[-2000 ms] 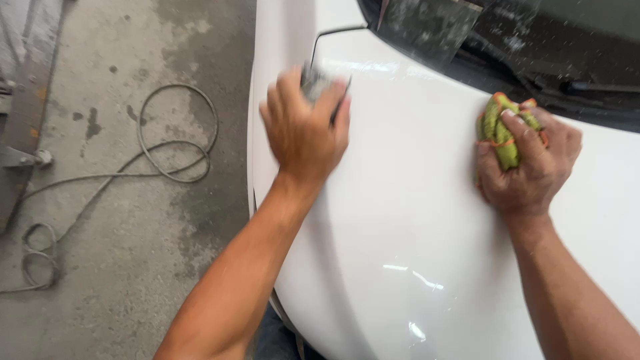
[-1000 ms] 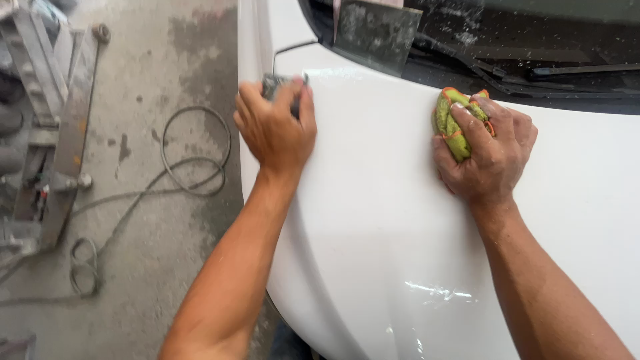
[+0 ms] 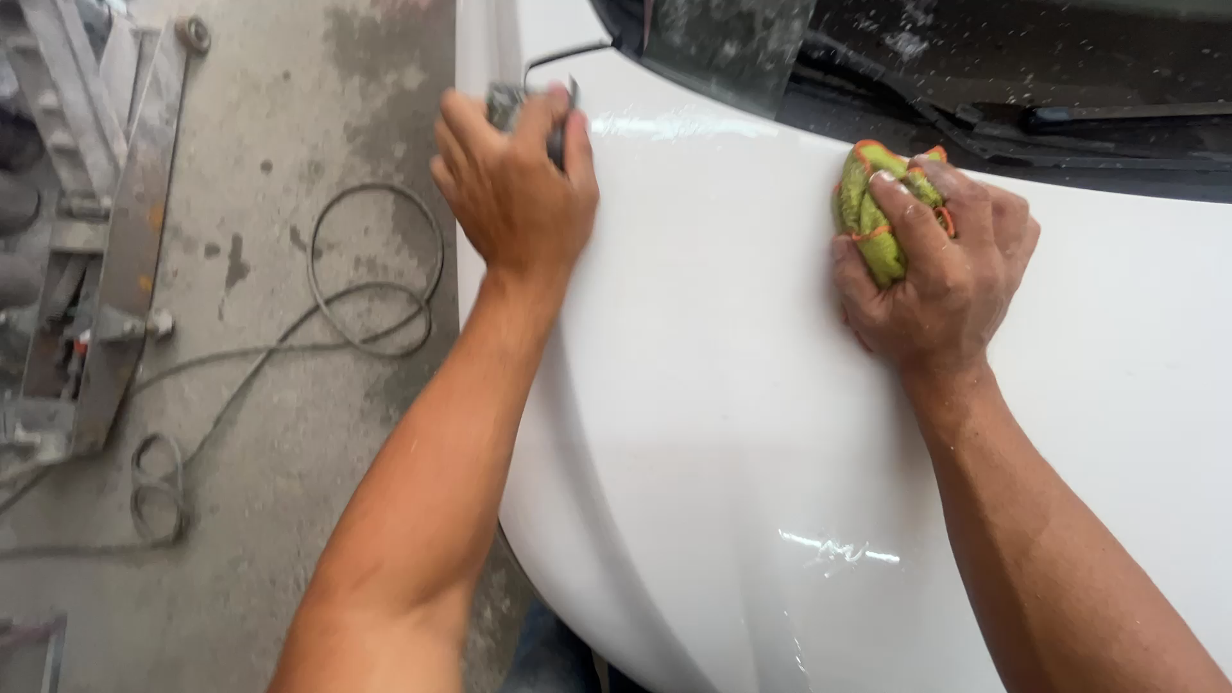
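My left hand (image 3: 525,183) grips a dark grey block or pad (image 3: 506,106) near the hood's left edge, close to a dark panel gap; the fingers cover much of it, and blur leaves its kind unclear. A crumpled yellow-green cloth (image 3: 878,217) with orange edging is bunched in my right hand (image 3: 938,255), which rests on the white car hood (image 3: 712,385) just below the windshield's base. Wet-looking streaks show on the paint to the right of my left hand.
The windshield (image 3: 1011,58) and a black wiper (image 3: 1107,117) lie beyond the hood. On the concrete floor (image 3: 289,500) at left, a thin looped hose or cable (image 3: 313,241) lies beside a worn metal frame (image 3: 125,250).
Between the frames my left hand has shifted with the block along the hood's left edge. My right hand keeps hold of the cloth near the windshield. The view has moved somewhat.
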